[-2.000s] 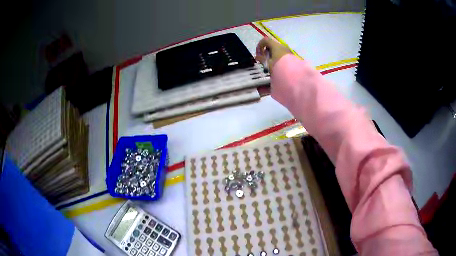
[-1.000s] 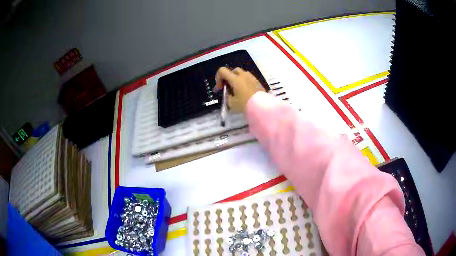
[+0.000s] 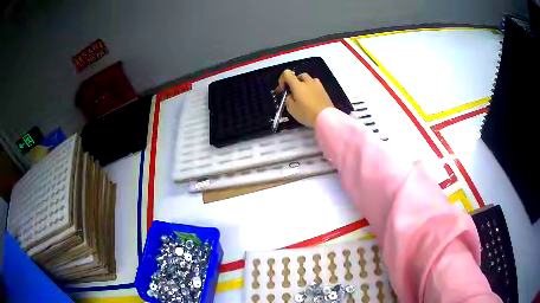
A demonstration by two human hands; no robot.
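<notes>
My right hand (image 3: 305,97), in a pink sleeve, is over the black tray (image 3: 237,106) on top of the stacked pale boards (image 3: 195,157). It holds a pen (image 3: 279,111) with the tip pointing down toward the near side. The fingertips are at a few small parts on the tray; whether they touch them is unclear. My left hand is not in view.
A blue bin (image 3: 214,260) of silver parts stands in front. A pale locating board (image 3: 260,260) with silver parts (image 3: 324,293) lies at the bottom. Stacked boards (image 3: 44,195) stand left, a spiral-bound black book (image 3: 518,124) right, a dark tray (image 3: 496,248) lower right.
My right hand has moved from the black tray's right edge to over its middle, with the pen. The view has tilted up, and the calculator has left the picture.
</notes>
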